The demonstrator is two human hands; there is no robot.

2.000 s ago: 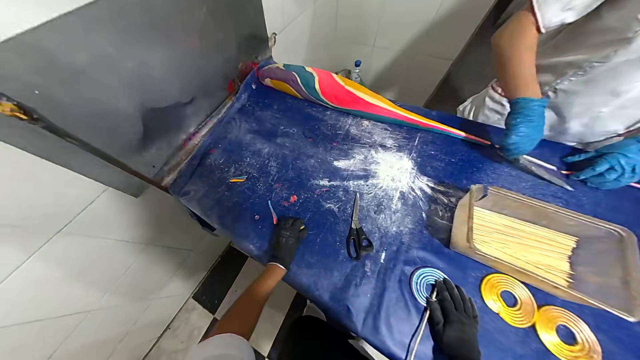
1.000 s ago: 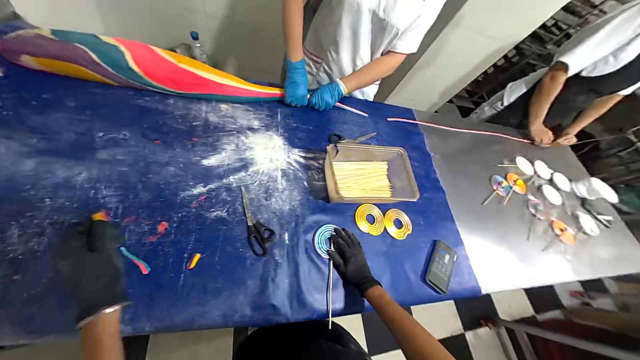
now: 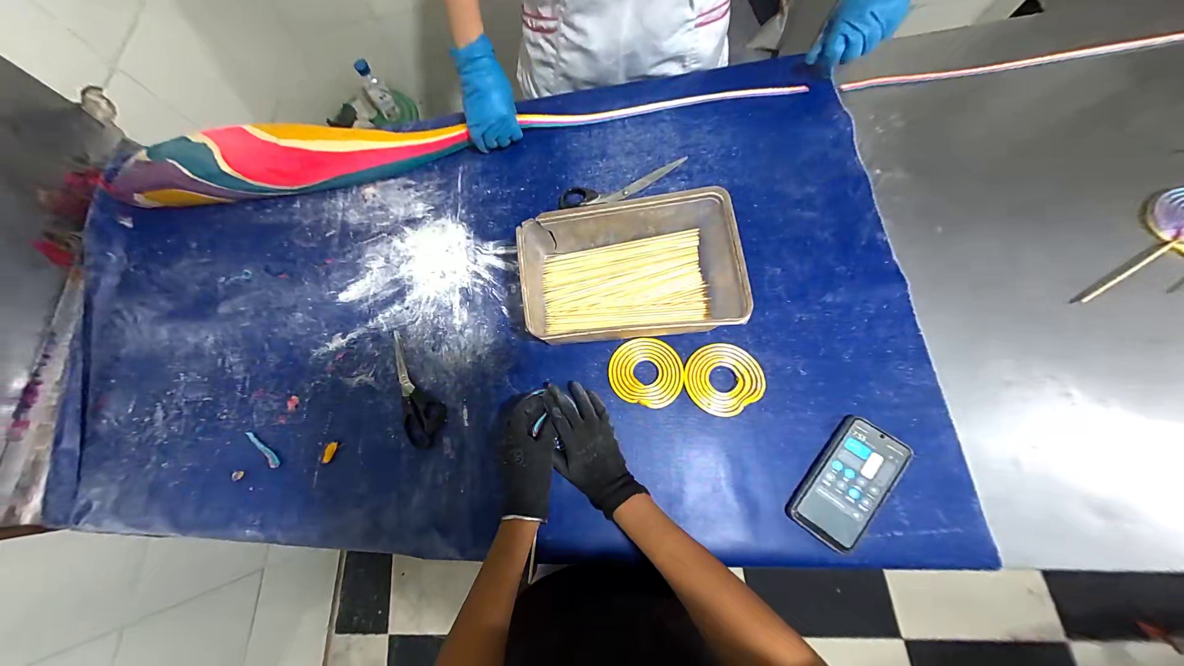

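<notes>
My left hand point(image 3: 527, 458) and my right hand point(image 3: 590, 446), both in black gloves, meet over a blue candy coil point(image 3: 539, 424) at the front of the blue-covered table. Only slivers of the coil show between the fingers, so the exact grip is hidden. A thin stick point(image 3: 532, 561) sticks out toward me below my left hand. Two yellow candy coils point(image 3: 646, 373) lie right of my hands, below a metal tray point(image 3: 731, 254) that holds many wooden sticks point(image 3: 624, 282). Black-handled scissors point(image 3: 423, 414) lie to the left.
Across the table a co-worker's blue-gloved hand point(image 3: 490, 97) presses a thick striped candy roll point(image 3: 305, 157) drawn into a thin rope point(image 3: 666, 102). More scissors point(image 3: 620, 190) lie behind the tray. A phone point(image 3: 849, 483) is at front right; white powder point(image 3: 439, 264) and candy scraps point(image 3: 263, 450) lie left.
My left hand has come from the left side of the table to meet my right hand at the blue coil. The co-worker's hands have moved apart. The view has shifted.
</notes>
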